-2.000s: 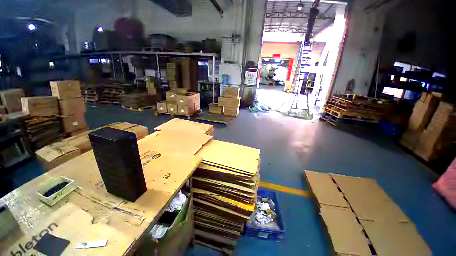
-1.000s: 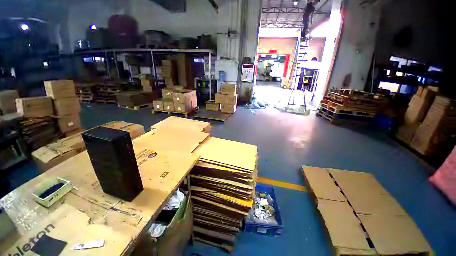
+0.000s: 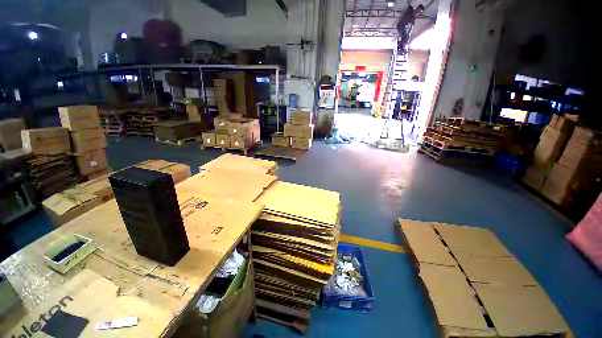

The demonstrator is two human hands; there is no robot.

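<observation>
Neither of my hands is in the picture. A tall black box or stack of boxes (image 3: 150, 216) stands upright on the cardboard-covered bench (image 3: 218, 210). A small pale tray (image 3: 68, 253) with dark contents lies to its left. Near the bottom edge, a dark flat square (image 3: 64, 324) lies by the printed "Ableton" letters, with a thin white strip (image 3: 117, 323) beside it. Shiny clear film (image 3: 30, 280) lies at the bench's left edge.
Flattened cartons (image 3: 290, 264) stand stacked at the bench end, beside a blue crate (image 3: 348, 280) with whitish scrap. An open waste carton (image 3: 231, 300) is under the bench edge. Flat cardboard (image 3: 482, 277) lies at right. A person (image 3: 406, 25) is atop a ladder (image 3: 397, 86) in the doorway.
The view has shifted slightly since the first frame, and the person on the ladder now shows more clearly. Nothing on the bench has visibly moved.
</observation>
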